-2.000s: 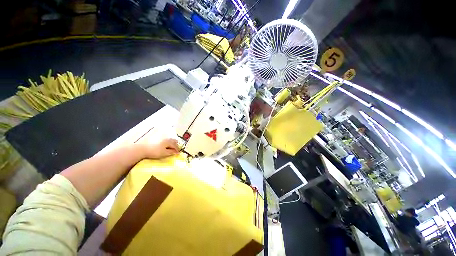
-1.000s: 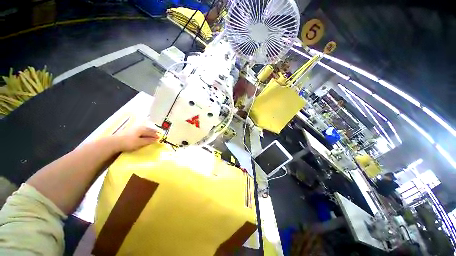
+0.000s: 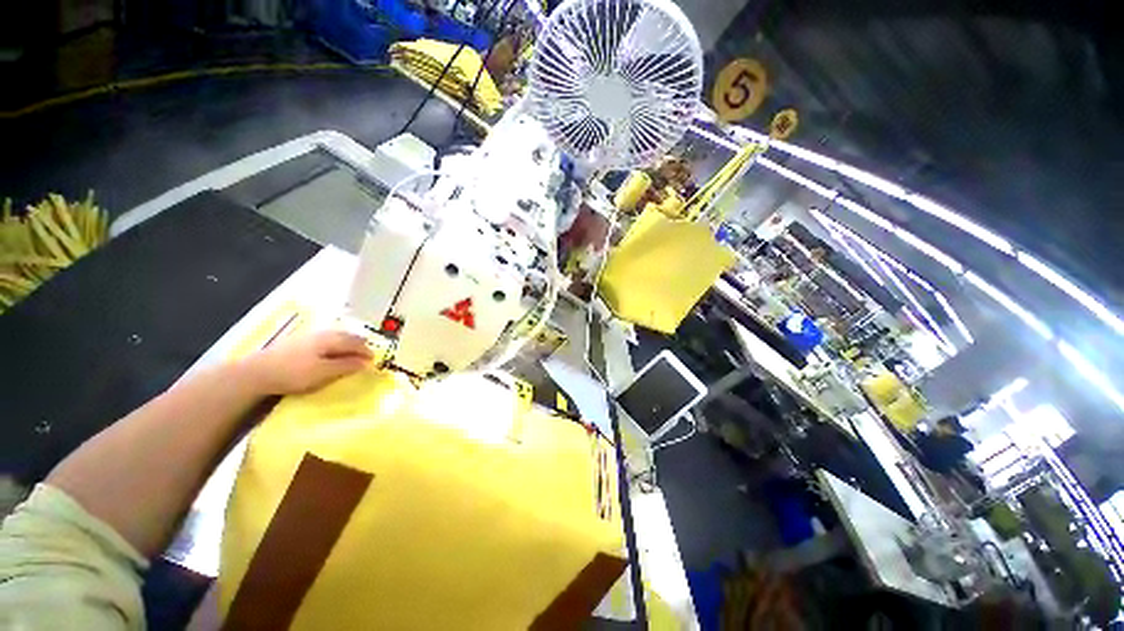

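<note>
A large yellow bag body (image 3: 456, 493) with dark brown trim bands (image 3: 300, 542) lies over the machine plate in front of me. Its far edge reaches under the white sewing machine head (image 3: 462, 290), which has a red three-diamond mark. My left hand (image 3: 314, 361) rests on the bag's far left edge, close beside the machine head, fingers together on the yellow material. The needle area is overexposed and partly hidden by the head. My right hand is not in view.
A black board (image 3: 148, 333) lies left, with yellow strips (image 3: 52, 242) beyond it. A white fan (image 3: 613, 89) stands behind the machine. A yellow bag (image 3: 666, 268) hangs right of it, above a white-framed control panel (image 3: 662, 394). Workstations extend right.
The camera view has shifted, so the machine, fan and bag appear farther left. My left hand stays at the bag's far left edge beside the machine head.
</note>
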